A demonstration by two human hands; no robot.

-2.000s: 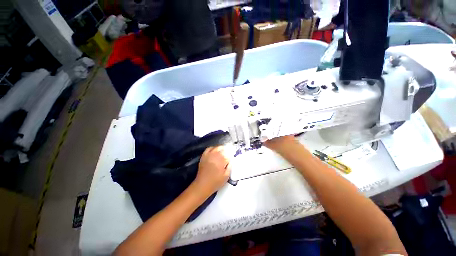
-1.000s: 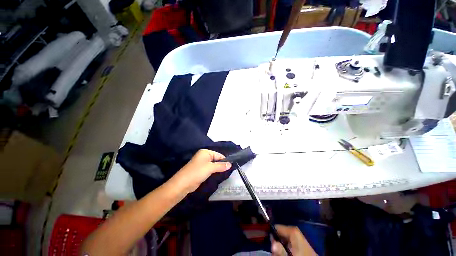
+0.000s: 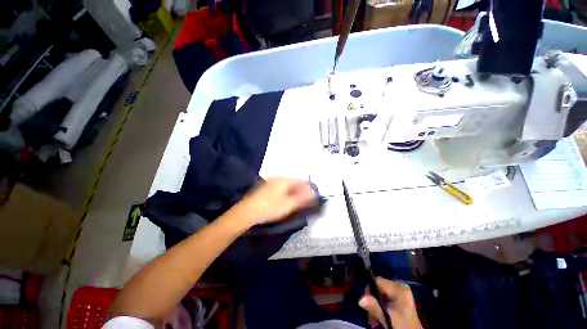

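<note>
A dark navy garment piece [image 3: 222, 160] lies bunched on the left part of the white sewing table. My left hand [image 3: 280, 200], blurred, is on the garment's right end near the table's front; its fingers' grip is hard to see. My right hand [image 3: 394, 302] is below the table's front edge and holds a long thin dark tool or strip [image 3: 358, 234], which points up over the table, apart from the garment. The white sewing machine [image 3: 463, 115] stands to the right. Its needle area [image 3: 341, 149] has no cloth under it.
Yellow-handled snips [image 3: 456, 191] lie right of the needle. A white printed paper [image 3: 555, 175] lies at the table's right. A pale blue trough [image 3: 257, 61] runs along the back. Dark garments [image 3: 479, 283] hang below the table at right. A red basket [image 3: 90, 308] stands at lower left.
My hands first left the needle area with the cloth end. Since then my left hand has moved slightly right, and the long dark thing has come away from the cloth. The camera view has shifted.
</note>
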